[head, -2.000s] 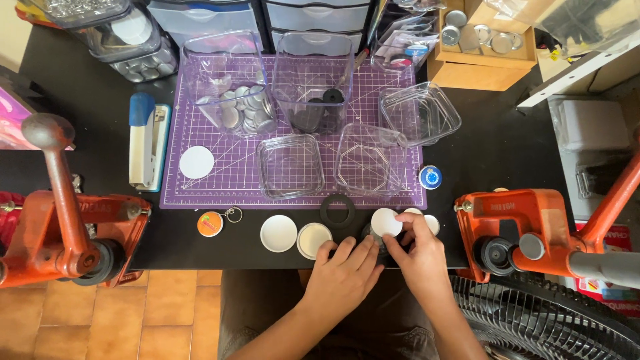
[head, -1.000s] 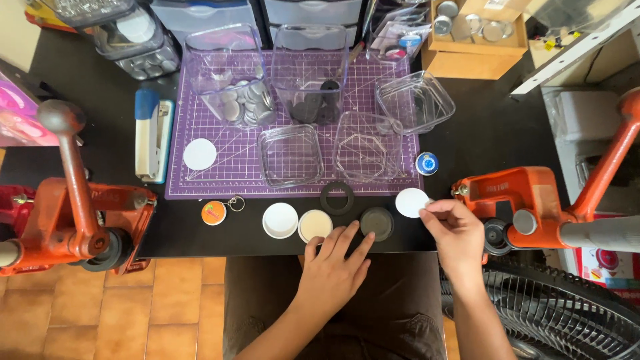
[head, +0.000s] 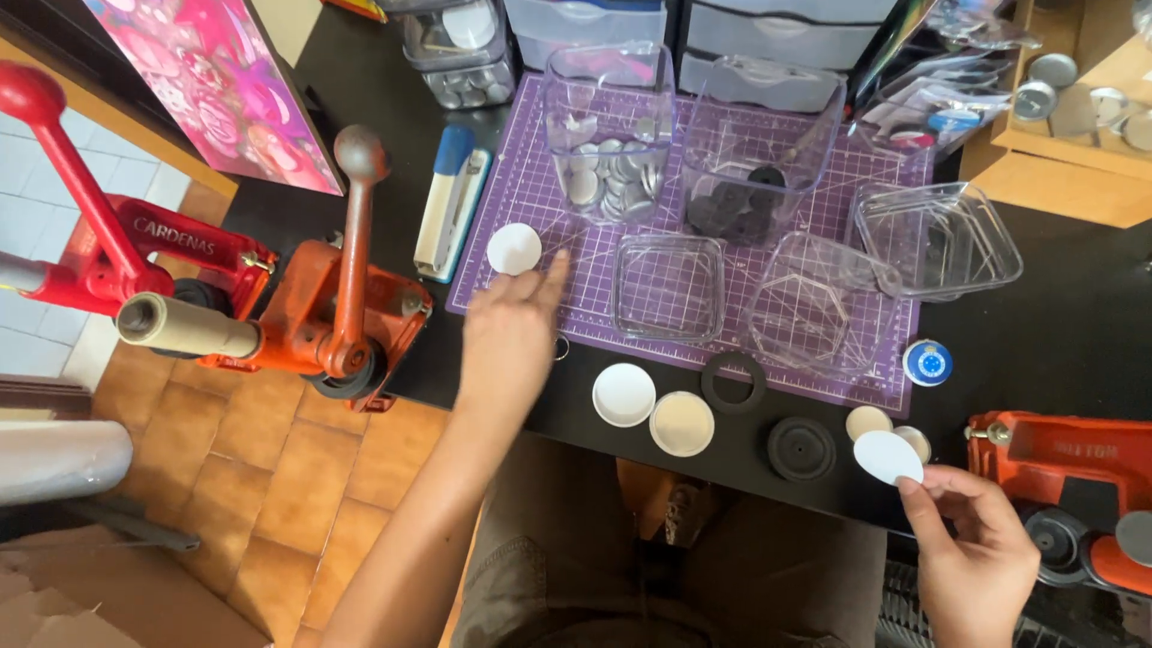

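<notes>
My right hand (head: 972,531) pinches a white paper disc (head: 888,457) by its lower edge, above two small pale discs (head: 868,423) at the table's front right. On the purple cutting mat (head: 576,315), the fingers of my left hand (head: 511,337) reach to the lower edge of another white disc (head: 514,248); whether they touch it is unclear. Between the hands lie a white round shell (head: 624,395), a cream round piece (head: 681,424), a black ring (head: 733,382) and a black round die (head: 801,448). A blue badge (head: 927,362) lies right of the mat.
An orange lever press (head: 328,306) and a red one (head: 153,252) stand left; another orange press (head: 1071,468) stands right. Clear plastic bins (head: 607,135) of metal and black parts, open clear containers (head: 668,288), a stapler (head: 450,207) and a cardboard box (head: 1062,175) surround the work area.
My left hand has moved from beside the black die to the white disc on the mat. My right hand still holds its white disc. The view has shifted left.
</notes>
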